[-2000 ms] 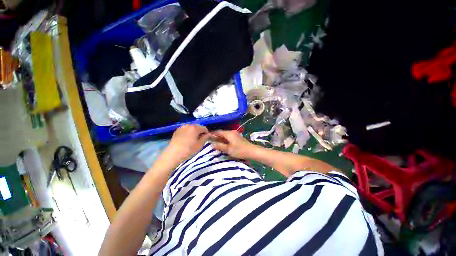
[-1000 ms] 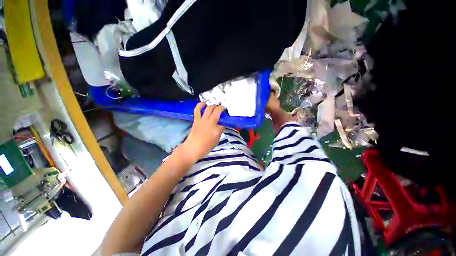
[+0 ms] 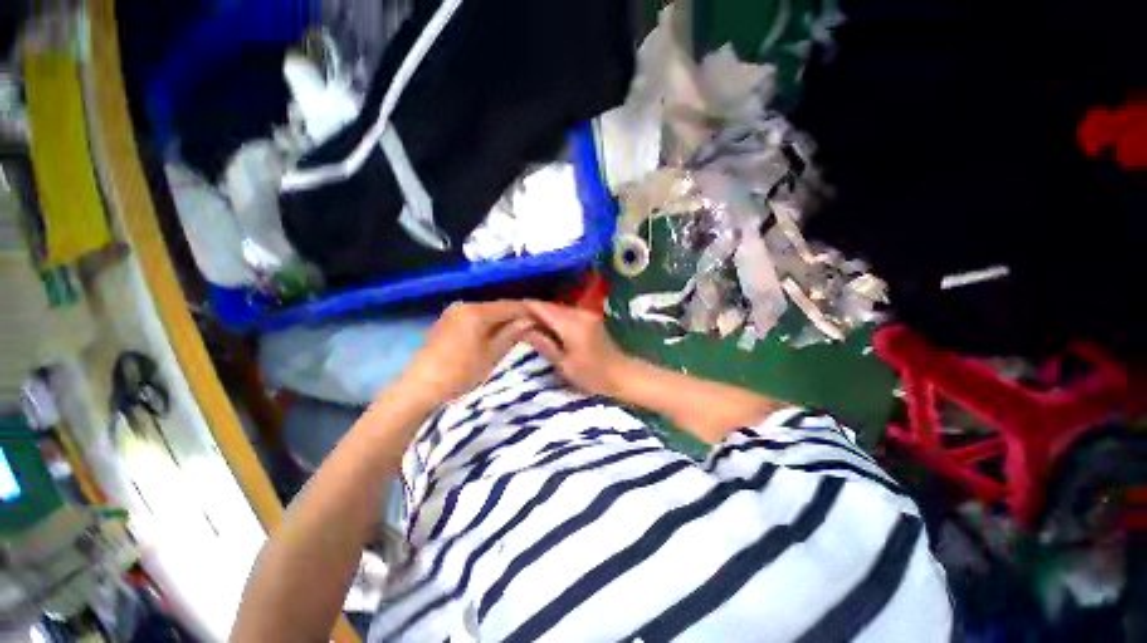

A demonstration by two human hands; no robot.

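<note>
My left hand point(image 3: 468, 344) and my right hand point(image 3: 574, 342) meet over my lap, just in front of the blue crate. Their fingers are bent and touch or overlap. Anything between the fingertips is hidden or too small to tell. The blue plastic crate point(image 3: 434, 288) holds a black garment piece point(image 3: 503, 107) with white stripes, a white strip end hanging on it, and white and clear plastic items.
The wood-edged table point(image 3: 189, 329) runs down the left, with black-handled scissors point(image 3: 141, 384), a yellow box part point(image 3: 69, 163) and a blurred machine with a green panel point(image 3: 28, 484). Fabric scraps point(image 3: 755, 251), a pale roll point(image 3: 631, 256) and a red stool point(image 3: 994, 408) are on the floor.
One second ago both hands were on the crate's rim, apart. They have let go and come back together over my lap. The crate now appears farther from me.
</note>
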